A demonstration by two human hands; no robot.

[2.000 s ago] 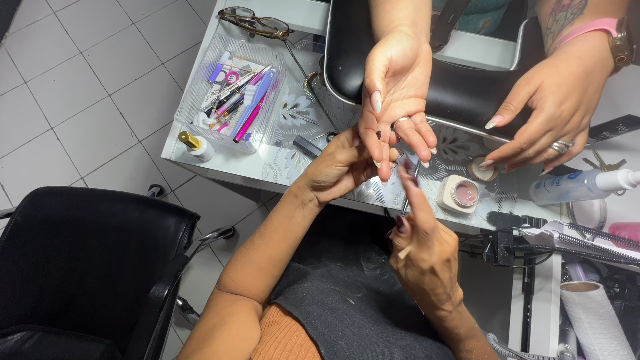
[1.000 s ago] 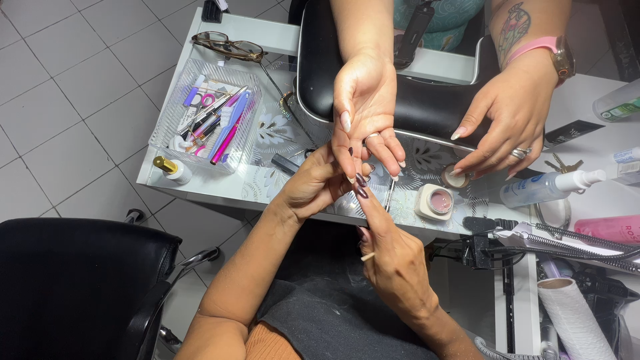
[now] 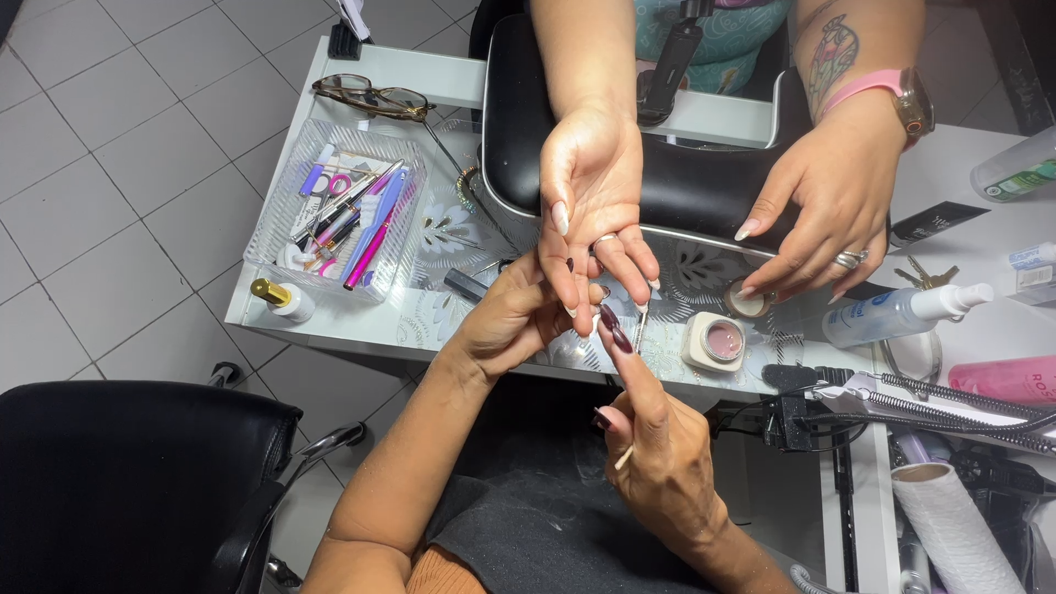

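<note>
My left hand (image 3: 511,318) holds the fingers of another person's palm-up hand (image 3: 598,190) over the table edge. My right hand (image 3: 664,445), its dark-painted index finger extended, reaches to those fingertips; a thin wooden stick (image 3: 624,457) pokes out of its curled fingers. Just right of the fingertips lies a slim metal tool (image 3: 640,330), partly hidden. An open jar of pink gel (image 3: 724,340) stands to its right, near a round lid (image 3: 747,299) under the person's other hand (image 3: 833,198).
A clear plastic basket (image 3: 272,223) of pens, brushes and scissors sits at left, with eyeglasses (image 3: 375,96) behind and a gold-capped bottle (image 3: 283,300) in front. A spray bottle (image 3: 891,316), keys (image 3: 928,272) and coiled cables (image 3: 949,404) are at right. A black chair (image 3: 140,487) stands lower left.
My right index finger has come closer to the other person's fingertips. My left hand keeps its hold on them. The view has shifted slightly.
</note>
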